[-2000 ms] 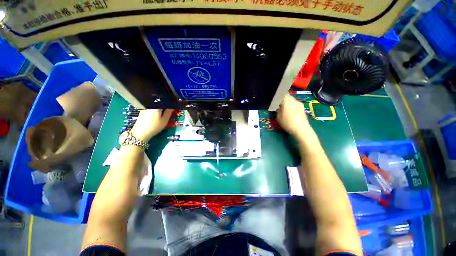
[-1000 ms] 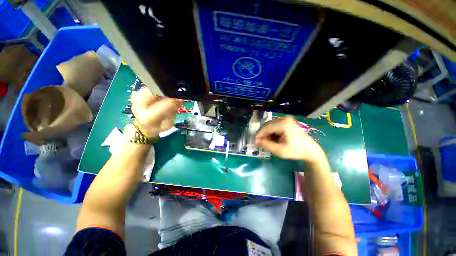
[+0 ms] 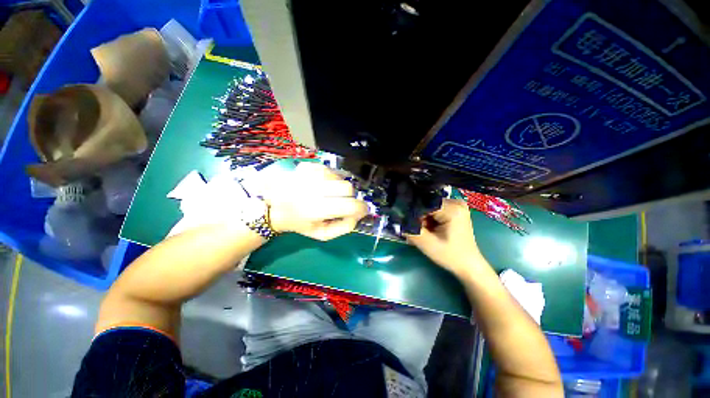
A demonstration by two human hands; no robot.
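Observation:
The crimping machine [image 3: 498, 101] looms over the green bench top [image 3: 327, 260], its black front and blue label tilted in view. My left hand [image 3: 315, 204] is at the left side of the dark and silver applicator [image 3: 397, 198], fingers curled; whether it holds a wire cannot be seen. My right hand [image 3: 445, 235] is at the applicator's right side, fingers bent together, its fingertips partly hidden. A fanned pile of red wires with dark ends [image 3: 253, 124] lies left of the machine. A smaller red wire pile [image 3: 494, 208] lies to the right.
White sheets lie on the bench at left [image 3: 198, 194] and right [image 3: 523, 294]. A large blue bin [image 3: 109, 268] with brown curled paper [image 3: 93, 128] stands left. Another blue bin [image 3: 623, 357] is lower right. A red wire bundle [image 3: 319, 295] hangs below the front edge.
The view has turned and shifted, exposing the left wire pile. Both hands have come from the sides of the machine to the applicator, close together.

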